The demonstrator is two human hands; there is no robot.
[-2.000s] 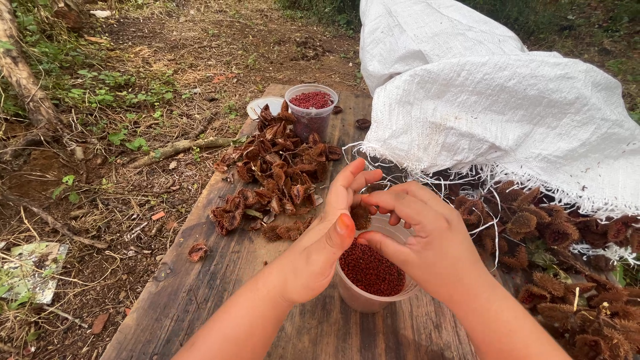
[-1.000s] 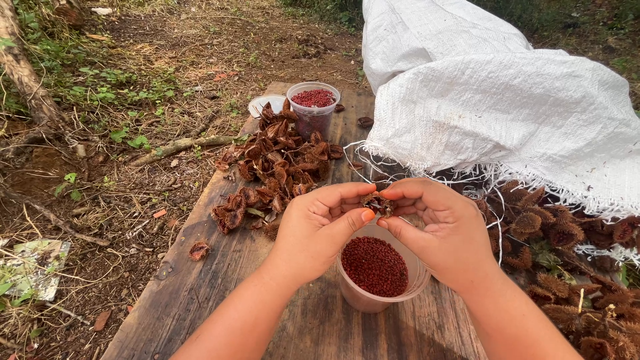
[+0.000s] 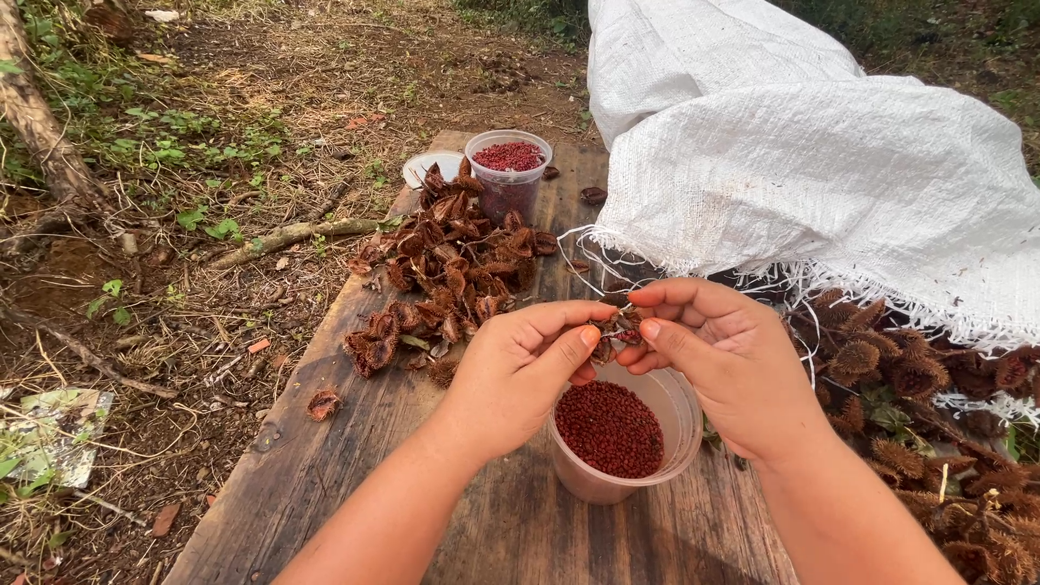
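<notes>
Between the fingertips of my left hand (image 3: 520, 370) and my right hand (image 3: 723, 357) is an opened dried annatto pod (image 3: 619, 327), with red seeds showing inside. Both hands are above the rim of a clear plastic tub (image 3: 682, 414), which holds many small dark red annatto seeds (image 3: 609, 429). Farther back stands a second plastic tub (image 3: 510, 191), filled with red seeds, beside a round pale lid (image 3: 435, 166). Brown opened pod husks (image 3: 455, 268) lie heaped left of my hands. One husk (image 3: 323, 404) lies apart near the board's left edge.
A weathered wooden board (image 3: 325, 504) carries the tubs and husks. At the right, a white woven sack (image 3: 796, 171) with frayed edges partly covers spiny annatto pods (image 3: 902, 463) on stems. Loose white threads trail near my right hand. A dry branch (image 3: 301, 234) lies on the ground at left.
My hands were apart in position two seconds ago, the left raised and more upright; now both meet at the pod. The pod is spread wider, with seeds visible. The tubs have stayed put.
</notes>
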